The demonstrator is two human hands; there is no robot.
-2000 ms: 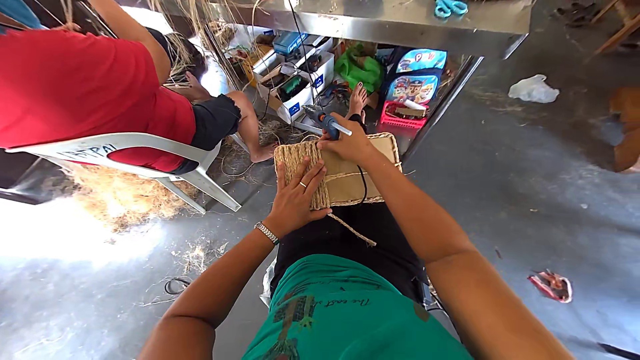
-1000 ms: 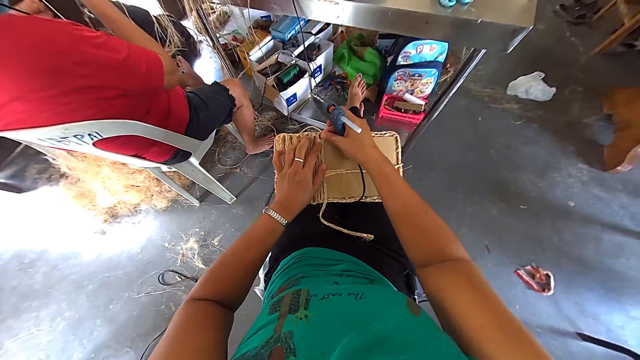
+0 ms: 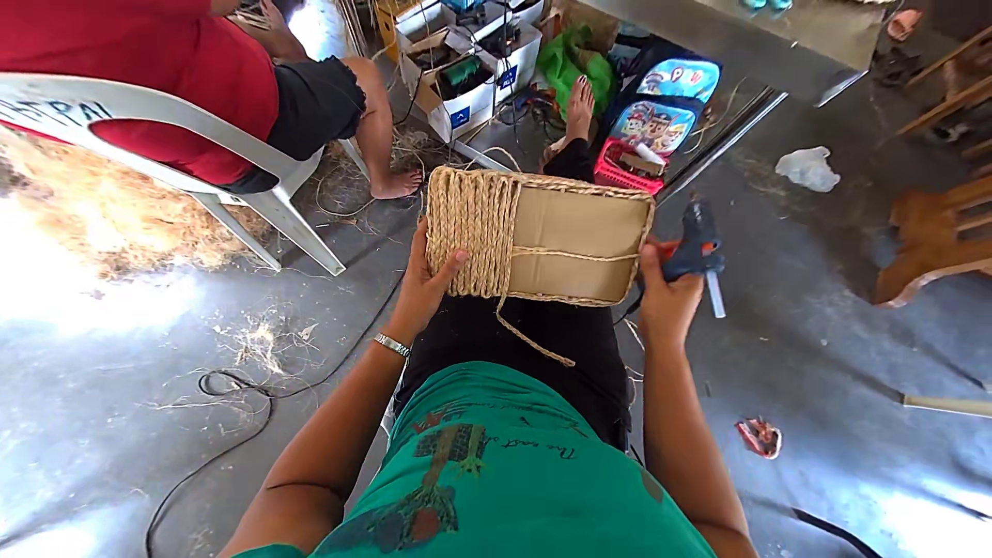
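Observation:
A rectangular cardboard panel [image 3: 581, 225] with a braided-fibre border lies above my lap, its left part covered by side-by-side rows of braided natural-fibre cord [image 3: 474, 232]. One strand crosses the bare cardboard, and a loose cord end [image 3: 535, 341] hangs from the lower edge. My left hand [image 3: 432, 283] grips the panel's lower left corner, thumb on the cord rows. In my right hand [image 3: 670, 298] is a dark blue glue gun [image 3: 697, 244] with a clear glue stick out of its back, nozzle pointing up; this hand is at the panel's right edge, where its fingers are partly hidden.
At the left a person in red [image 3: 178, 85] sits on a white plastic chair [image 3: 256, 151]. Ahead are white boxes [image 3: 473, 97], a green bag [image 3: 573, 66], a pink basket [image 3: 628, 167] and a metal table [image 3: 736, 39]. A black cable [image 3: 232, 442] crosses the floor.
My right hand has moved right with the glue gun, from over the panel to its right edge. My left hand has gone from lying flat on the cord rows to gripping the lower left corner.

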